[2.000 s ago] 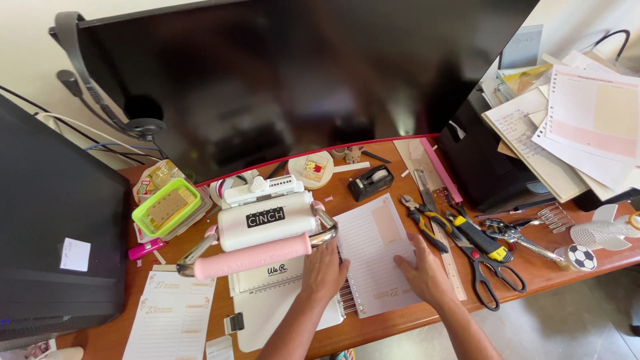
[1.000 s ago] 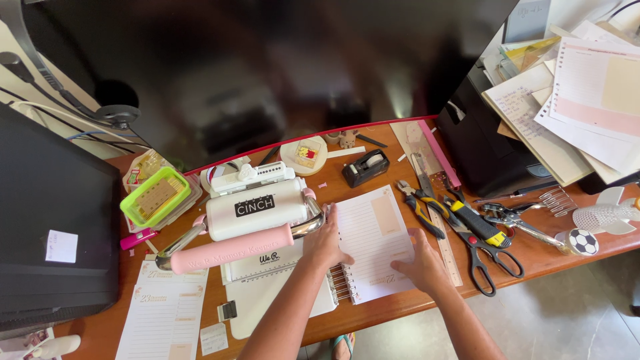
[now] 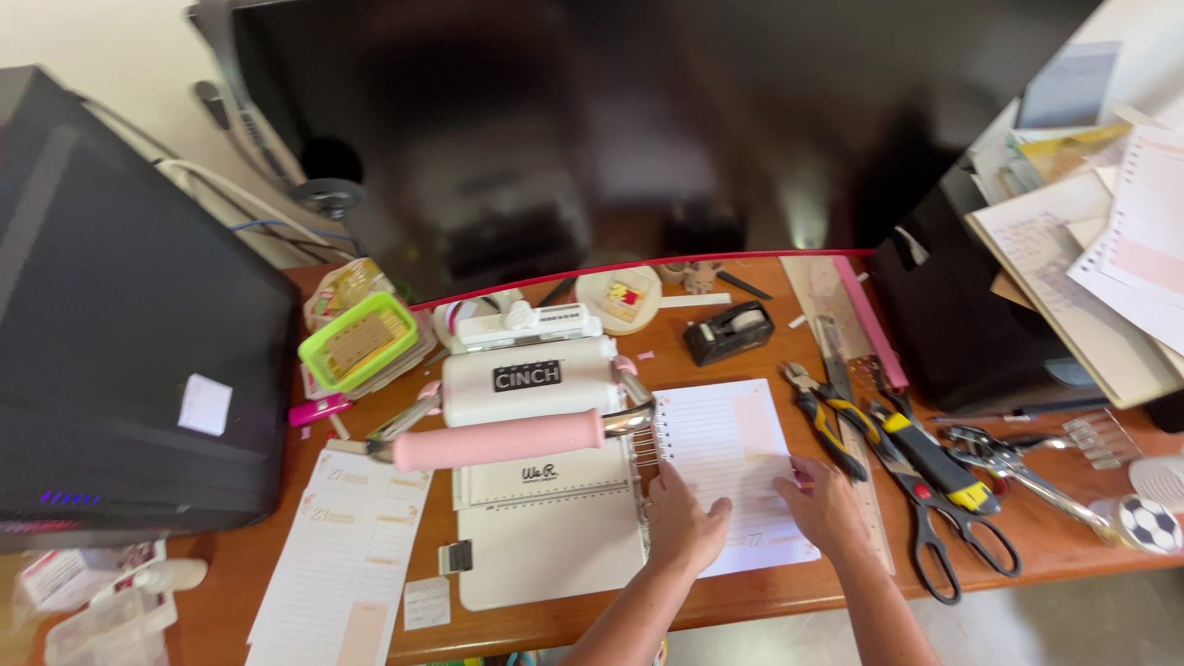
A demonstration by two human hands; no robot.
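Note:
A stack of printed planner pages [image 3: 717, 435] lies on the desk, its punched left edge along a wire binding coil [image 3: 645, 446]. My left hand [image 3: 683, 523] rests over the coil and the stack's lower left part, thumb on the paper. At the stack's right edge, my right hand [image 3: 819, 504] touches the sheets with bent fingers; whether it pinches them I cannot tell. Just left of the coil stands a white Cinch binding machine [image 3: 527, 388] with a pink-gripped handle [image 3: 499, 439] across its front. More printed pages [image 3: 338, 555] lie to the machine's left.
Diagonal cutters [image 3: 814, 407], a yellow-black utility knife [image 3: 939, 462] and black-handled scissors [image 3: 925, 504] lie to the right, near a metal ruler [image 3: 837, 365]. A tape dispenser [image 3: 729, 333] sits behind the pages. A green plastic tray [image 3: 407, 335] is behind left. A monitor [image 3: 592, 139] spans the back.
My left hand has moved down along the coil from higher up on the page's left edge. My right hand stays by the page's right edge.

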